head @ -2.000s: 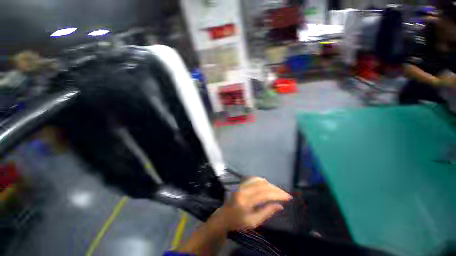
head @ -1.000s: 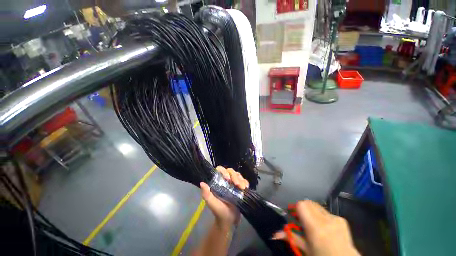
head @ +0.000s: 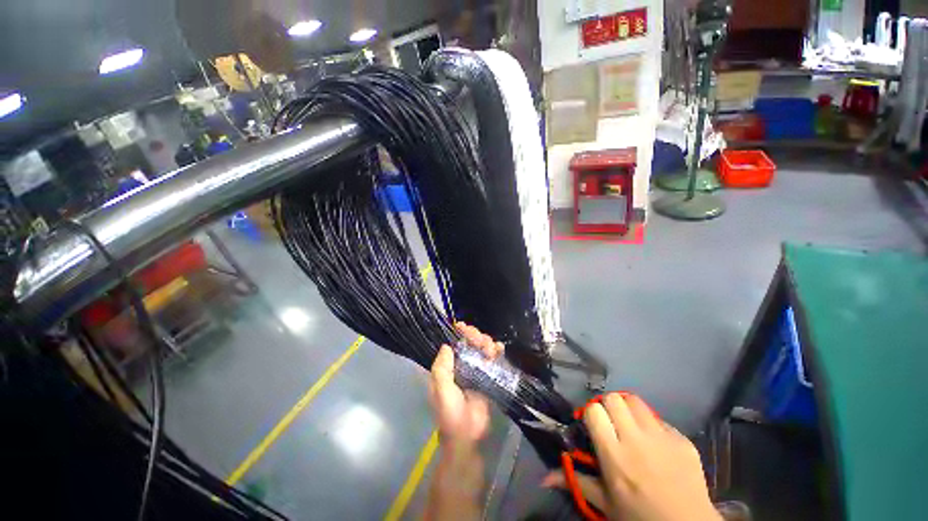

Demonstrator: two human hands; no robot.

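Note:
A thick bundle of thin black cables (head: 351,265) hangs over the shiny metal rack bar (head: 219,188). My left hand (head: 460,392) is closed around the bundle at a band of clear plastic wrap (head: 490,372). My right hand (head: 646,458) holds red-handled scissors (head: 576,470) just below the wrap. The scissor blades (head: 541,418) are apart and lie against the bundle at the wrap's lower end. The bundle's lower part is partly hidden behind my right hand and the scissors.
More black cables and a white cable bundle (head: 527,193) hang beyond. A green-topped bench (head: 865,356) stands at the right, with a blue bin (head: 787,371) under it. A green stand (head: 692,207), a red box (head: 602,191) and a red basket (head: 746,168) stand on the floor behind.
Both hands have come to the wrapped bundle, the right with the scissors. Over the last second the blades have come against the wrap's lower end, and the view has shifted slightly left.

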